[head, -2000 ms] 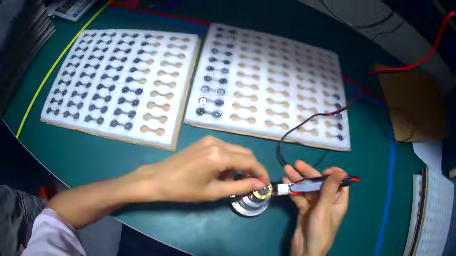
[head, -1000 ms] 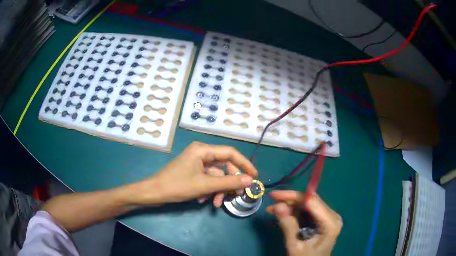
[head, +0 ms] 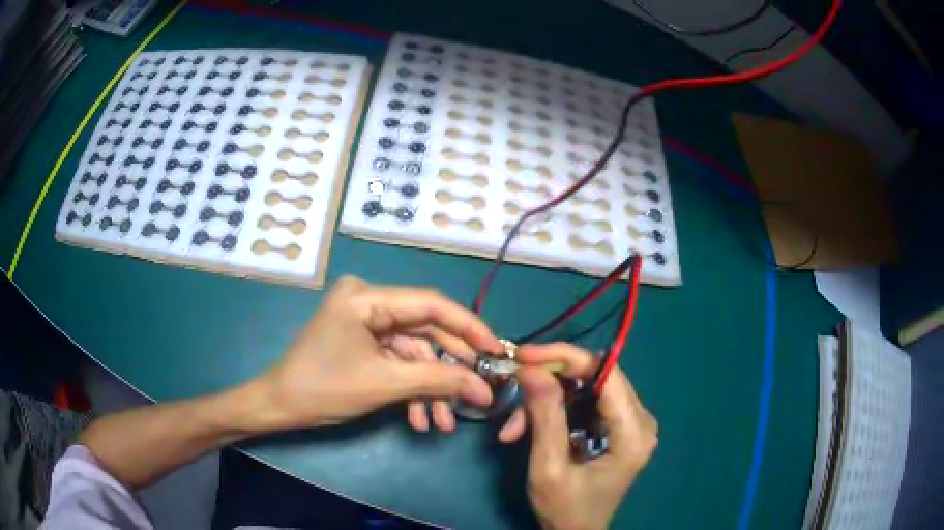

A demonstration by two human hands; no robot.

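Observation:
My left hand [head: 378, 357] pinches a small silvery component [head: 497, 365] between thumb and fingers, in front of the metal fixture. The fixture's silver base [head: 487, 407] shows partly below the fingers; its top is mostly hidden. My right hand [head: 590, 430] holds the wired hand tool [head: 590, 443] back in the palm, its red and black leads rising from the grip. The right thumb and forefinger also hold a thin pale stick [head: 543, 366] that points at the component. Whether it touches is unclear.
The left foam tray [head: 302, 156] and right foam tray [head: 487, 140] lie beyond my hands, with dark parts in many cutouts. Red and black leads [head: 580, 186] loop over the right tray. Cardboard [head: 818, 197] lies at upper right, spare trays [head: 875, 424] at the right edge.
My right hand has turned the tool back into its palm and moved left to meet my left hand. The fixture's brass ring, exposed a second ago, is now largely covered. The view has shifted slightly.

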